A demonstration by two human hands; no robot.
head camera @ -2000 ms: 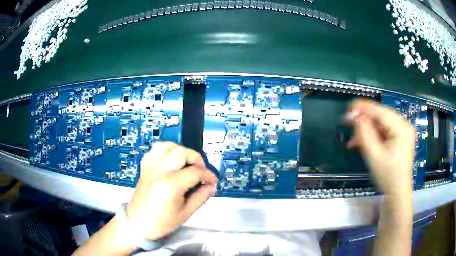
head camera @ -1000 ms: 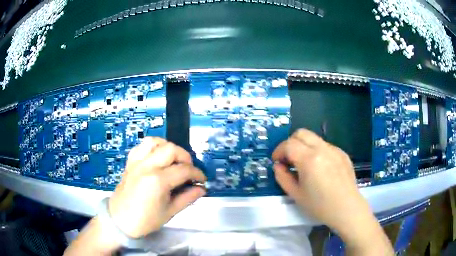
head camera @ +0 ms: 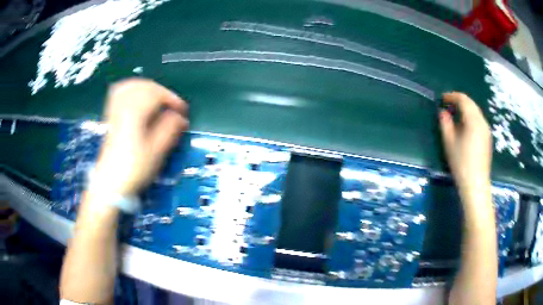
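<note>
Blue circuit board panels (head camera: 232,202) lie side by side between the rails, with a second panel (head camera: 378,223) right of a dark gap. My left hand (head camera: 143,134) is over the back edge of the left panels, fingers curled; blur hides whether it holds anything. My right hand (head camera: 467,128) is over the green surface, its fingertips beside the right end of the nearer row of small silvery-grey parts (head camera: 297,58). I cannot tell whether a part is between them. A second, shorter grey row (head camera: 321,39) lies behind.
Loose white parts (head camera: 80,44) are piled at the far left, and another white pile (head camera: 518,101) lies at the far right. A red container (head camera: 491,24) stands at the top right corner. The pale front rail (head camera: 262,292) runs along the near edge.
My left hand has moved up and away from the board's near edge. My right hand has moved from the middle panel up and right to the grey row. The view has shifted and tilted.
</note>
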